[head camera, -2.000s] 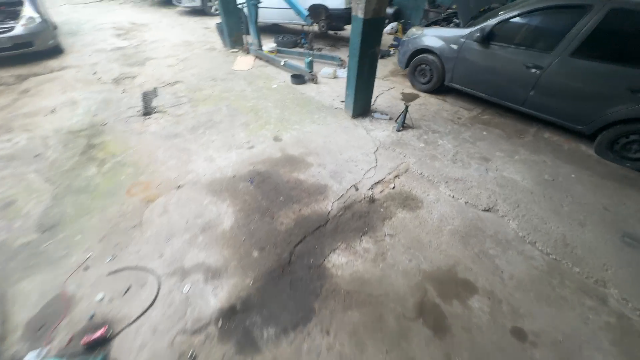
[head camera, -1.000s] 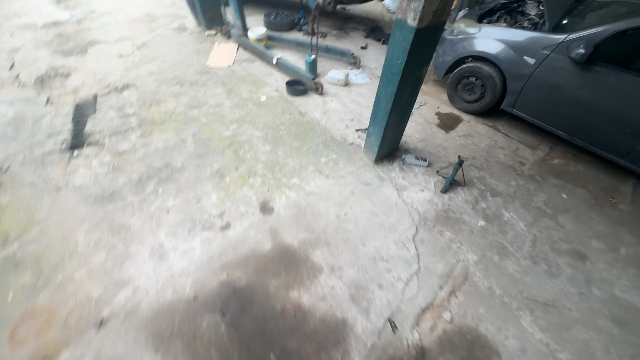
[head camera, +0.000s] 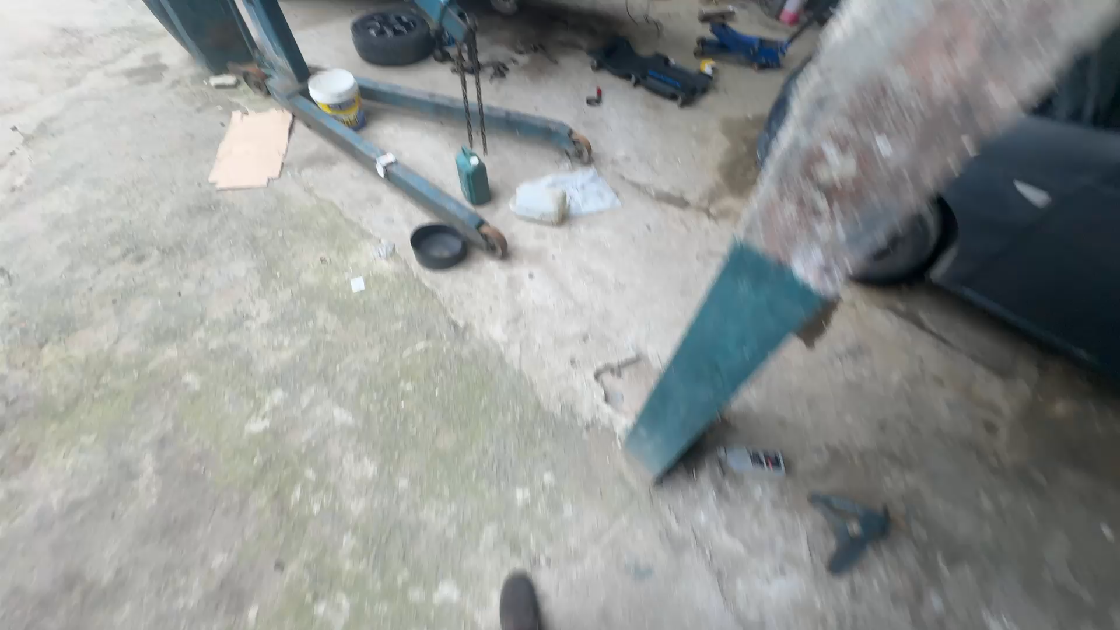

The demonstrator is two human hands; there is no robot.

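Observation:
Neither of my hands shows in the head view, so what they hold or touch is hidden. The tip of a dark shoe (head camera: pixel 520 602) points forward at the bottom edge. Ahead on the concrete floor stands a blue-green engine crane (head camera: pixel 411 188) with two castered legs; chains hang above them. A green jug (head camera: pixel 472 177) stands between the legs, and a round black pan (head camera: pixel 438 247) lies beside the nearer caster. A white bucket (head camera: pixel 335 94) stands by the crane's legs. Crumpled plastic sheeting (head camera: pixel 569 195) lies to the right of the jug.
A concrete pillar with a green-painted base (head camera: pixel 735 350) rises right of centre. Near its foot lie a plastic bottle (head camera: pixel 752 460) and a jack stand (head camera: pixel 850 529). A dark car (head camera: pixel 1041 227) is at the right. Farther back are a wheel (head camera: pixel 392 37), a creeper (head camera: pixel 652 70) and a blue floor jack (head camera: pixel 744 45).
The view has moved forward, bringing the pillar, crane and pan nearer. A shoe tip has come into view at the bottom. The red item and dark hose at lower left two seconds ago are out of view.

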